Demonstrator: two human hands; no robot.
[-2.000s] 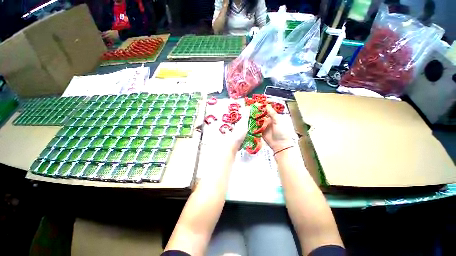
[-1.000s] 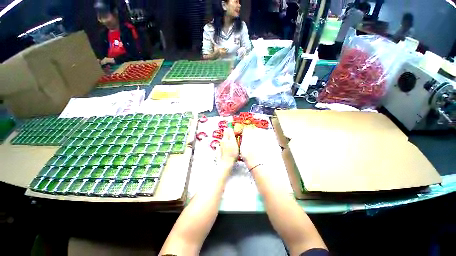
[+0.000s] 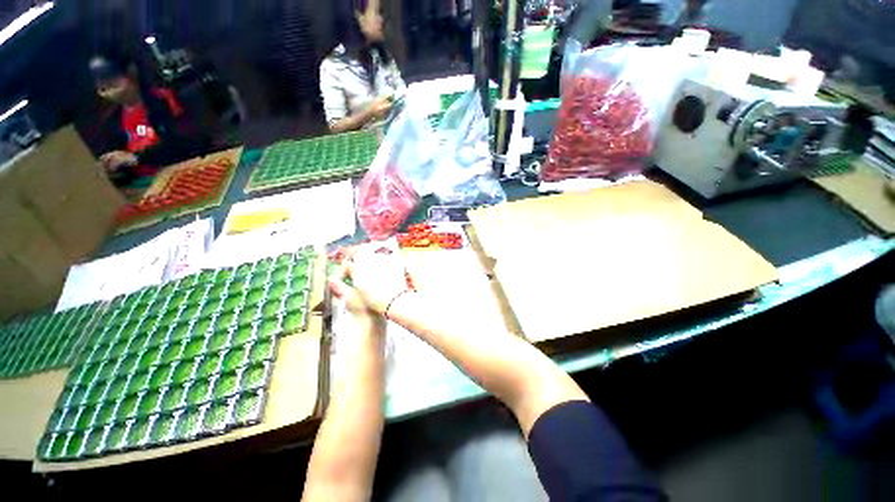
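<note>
My left hand (image 3: 350,294) and my right hand (image 3: 381,275) are close together above the left part of the white paper (image 3: 432,338), beside the green panels. The right hand covers part of the left. Both are blurred, and no board strip shows between them. A pile of red loop parts (image 3: 430,236) lies on the paper beyond the hands, and a few red bits show around the fingers. Rows of unfilled green PCB panels (image 3: 182,343) lie on the left cardboard (image 3: 294,377).
A flat cardboard sheet (image 3: 608,260) lies at right. Behind are a clear bag with red parts (image 3: 386,201), a bluish bag (image 3: 461,162), a large red-filled bag (image 3: 599,123) and a grey machine (image 3: 726,127). Two people sit across the bench. A carton (image 3: 49,221) stands at left.
The view has swung right, showing more of the machine. Both hands have shifted left over the paper, closer to the green panels. The green strip held earlier no longer shows.
</note>
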